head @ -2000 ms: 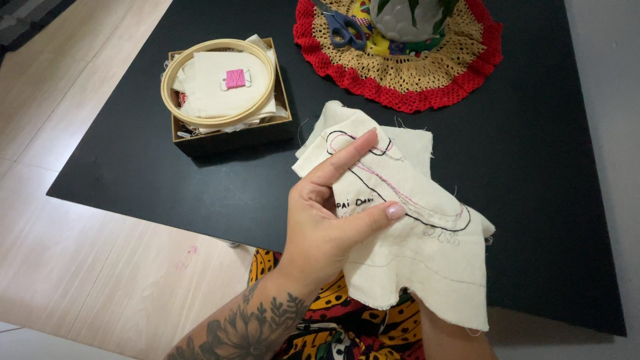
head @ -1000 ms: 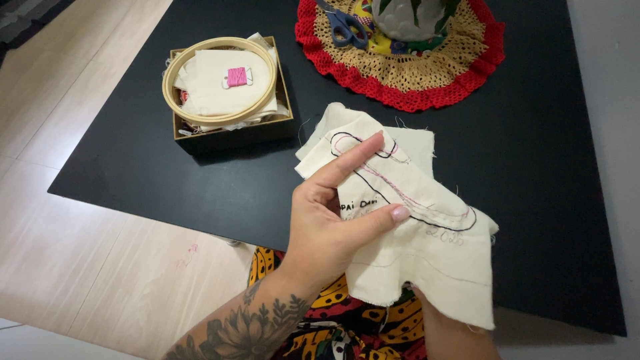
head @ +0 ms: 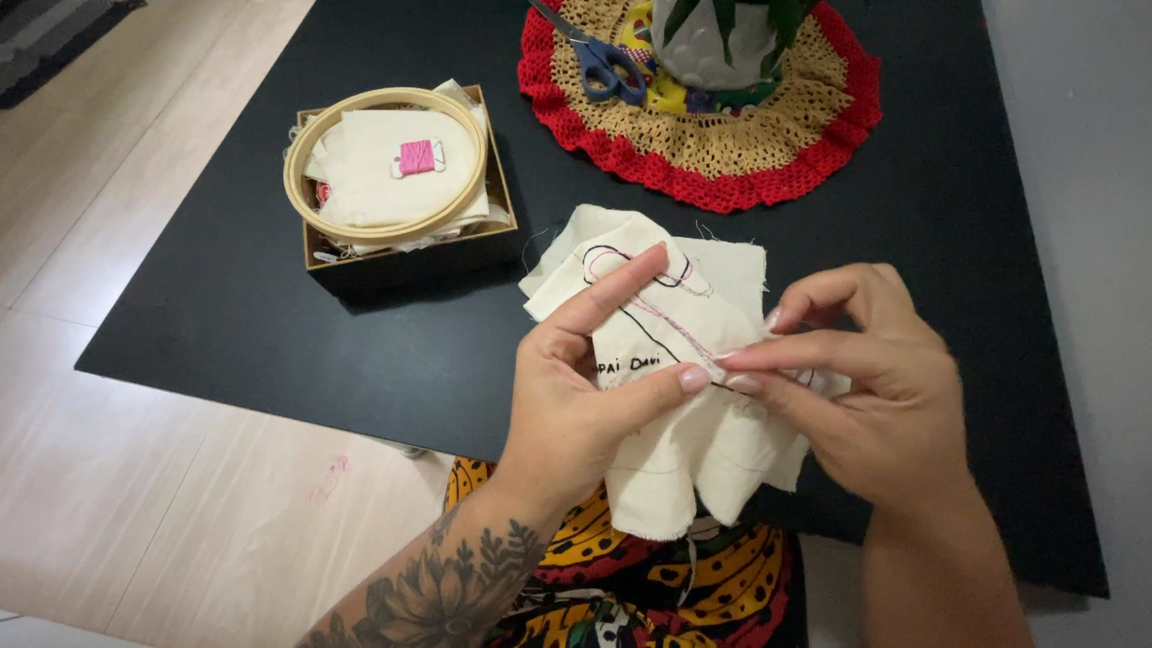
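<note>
A cream cotton cloth (head: 666,486) with a looping outline in black and pink stitching and some stitched lettering lies between my hands, over a paler piece of fabric (head: 733,261). My left hand (head: 585,396) grips it from the left, with forefinger and thumb spread on its face and the other fingers behind it. My right hand (head: 855,378) is at the right, thumb and forefinger pinched together on the cloth by the pink line. Any needle between those fingertips is too small to make out.
A wooden embroidery hoop (head: 297,193) rests on a box (head: 405,270) of fabric scraps, with a bobbin of pink thread (head: 417,157) inside the ring. Behind, blue-handled scissors (head: 601,67) and a white plant pot (head: 711,45) stand on a red-edged crochet mat (head: 765,184). The black tabletop (head: 405,378) extends beneath.
My right hand, hidden below the cloth before, has come up on the right and now pinches at the stitched face. The lower cloth is gathered into folds. My left hand keeps its grip.
</note>
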